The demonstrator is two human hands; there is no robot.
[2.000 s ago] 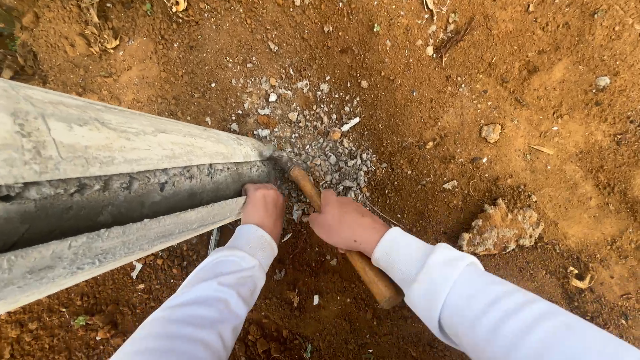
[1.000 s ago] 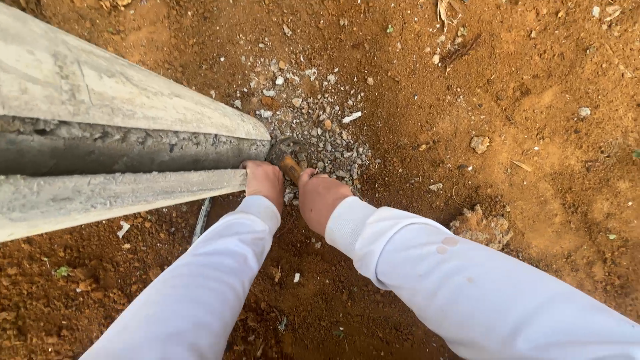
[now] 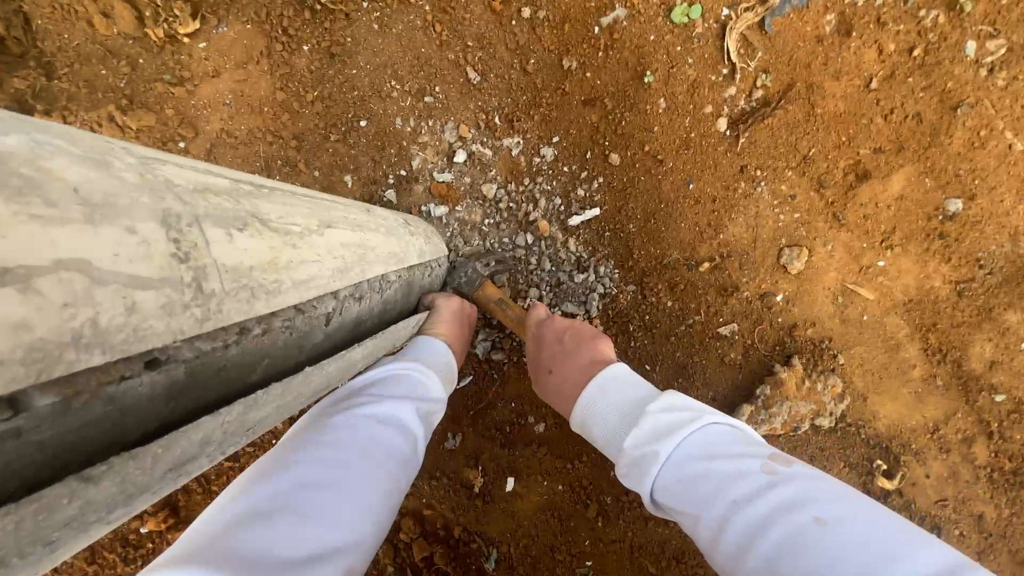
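My right hand (image 3: 566,352) grips the wooden handle of a claw hammer (image 3: 500,304). The dark metal head lies at the near end of a grooved concrete post (image 3: 240,240), close above my left hand. My left hand (image 3: 450,322) is at the end of the post's lower edge, with its fingers bent; whether it holds the rim or something beside it is hidden. Grey concrete rubble (image 3: 552,264) lies on the soil around the hammer head and past the end of the post. A long dark groove runs along the post between its two pale sides.
Reddish-brown soil (image 3: 720,304) surrounds the post. A rough rock (image 3: 796,398) lies to the right of my right forearm, and a smaller stone (image 3: 793,258) farther up. Dry plant matter (image 3: 744,36) and a small green plant (image 3: 686,13) are near the top edge.
The hammer handle shows more than one second ago, and my right hand sits farther from the hammer head. My left hand stays at the post's end. The view has shifted somewhat.
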